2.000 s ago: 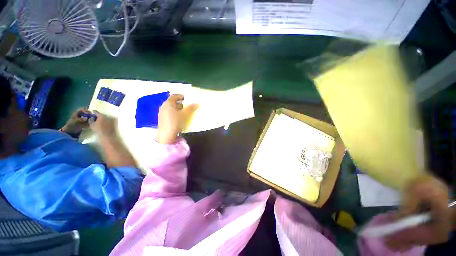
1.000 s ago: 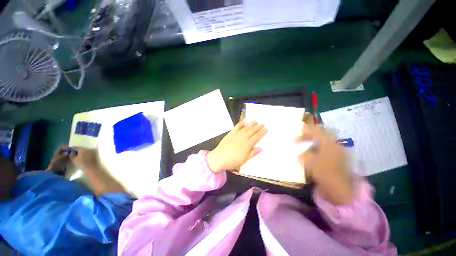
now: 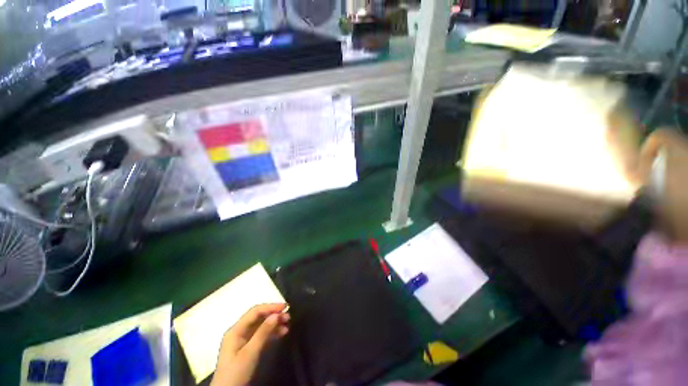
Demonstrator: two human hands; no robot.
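Observation:
My right hand [image 3: 668,177], blurred at the right edge, holds up a shallow box with pale paper [image 3: 554,139]. A small white thing, possibly a pen, shows at its fingers. My left hand [image 3: 253,343] is over a pale yellow sheet [image 3: 219,320], thumb and fingertips together; a tiny pale spot shows at the tips, too small to name. The black tray [image 3: 351,317] lies to its right, with a tiny silver mark in it. A blue unit [image 3: 416,283] lies on the white record sheet [image 3: 445,264].
Red pen [image 3: 382,259] beside the tray; metal post [image 3: 415,121] behind it. Yellow piece [image 3: 440,353] near the front edge. Black trays [image 3: 562,283] at right. Colour chart [image 3: 287,151] and power strip [image 3: 105,143] behind. Fan [image 3: 19,260] and blue bin [image 3: 124,360] at left.
The view has swung up and right. The box has left the black tray and is raised at the right in my right hand. My left hand has come off the paper.

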